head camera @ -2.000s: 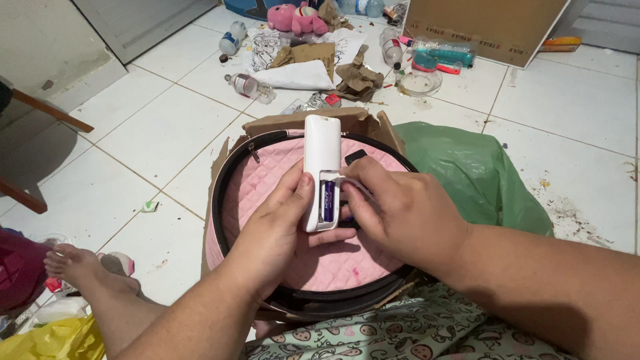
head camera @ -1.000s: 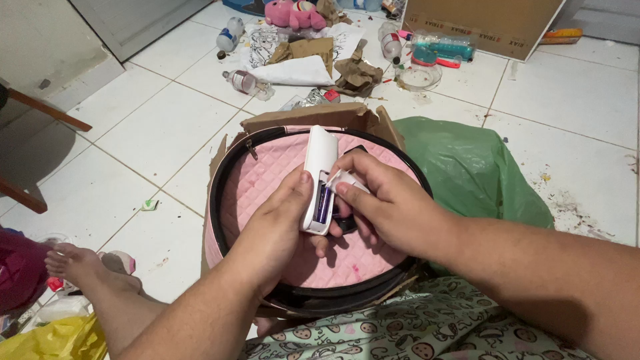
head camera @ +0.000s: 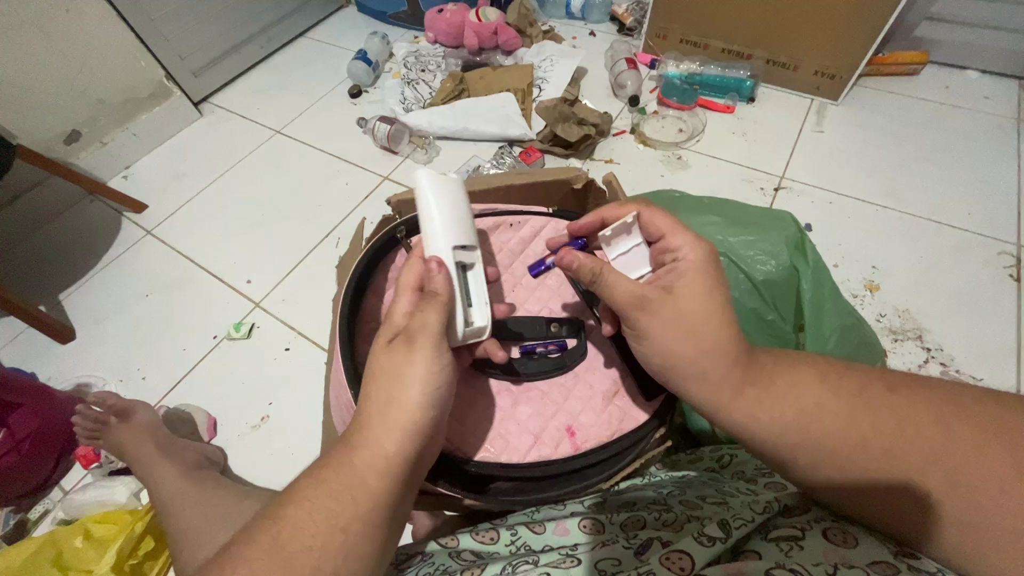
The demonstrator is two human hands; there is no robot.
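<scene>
My left hand [head camera: 424,320] holds a white remote control [head camera: 445,216] tilted, its battery compartment facing me with no battery showing inside. To its right, my right hand [head camera: 664,288] pinches a purple battery [head camera: 558,257] between thumb and fingers, with the white battery cover [head camera: 626,246] held between other fingers. Another purple battery [head camera: 543,348] lies within the black handle [head camera: 538,370] on top of a round pink quilted case [head camera: 512,424] below both hands. A dark object on the case is partly hidden under my right hand.
Torn cardboard [head camera: 512,186] surrounds the case, and a green plastic bag [head camera: 784,280] lies right of it. Beyond are plastic bottles [head camera: 388,134], crumpled brown paper [head camera: 572,126], a pink plush toy [head camera: 472,26] and a large cardboard panel [head camera: 768,36]. A yellow bag [head camera: 96,544] lies lower left, near a bare foot.
The cover has come off the remote, and a battery seen in its compartment earlier is no longer there. My right hand has moved right, away from the remote, with a battery and the cover.
</scene>
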